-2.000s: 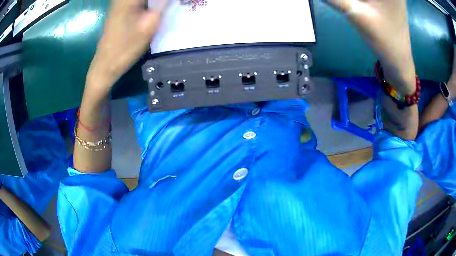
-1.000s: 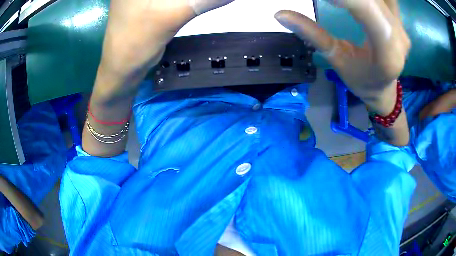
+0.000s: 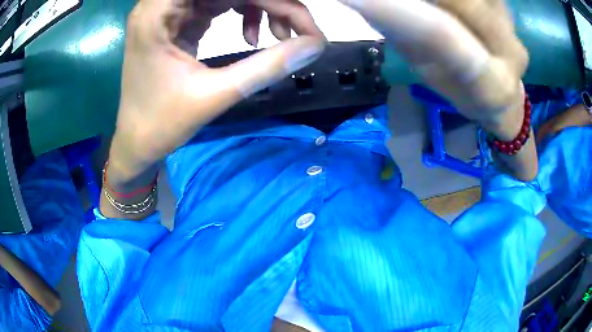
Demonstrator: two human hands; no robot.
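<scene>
A black end panel point(image 3: 324, 97) with square port openings lies across the top middle, in front of my chest. A white sheet point(image 3: 337, 24) lies behind it. My left hand point(image 3: 175, 91) is over the panel's left part and hides it; its thumb, with a whitish cover, points right and its fingers curl above. I see nothing between its fingers, but the fingertips are partly out of clear sight. My right hand point(image 3: 454, 58) is blurred, above the panel's right end; its fingertips are cut off by the top edge.
A green bench top point(image 3: 71, 84) spans both sides. A blue frame point(image 3: 441, 139) stands at the right. People in blue smocks sit at the left point(image 3: 49, 194) and right point(image 3: 565, 175). Cables and dark equipment show at the lower right.
Both hands have come inward over the panel since the first frame. In the last second my left hand turned, with thumb and fingers curved apart, and my right hand moved left and up.
</scene>
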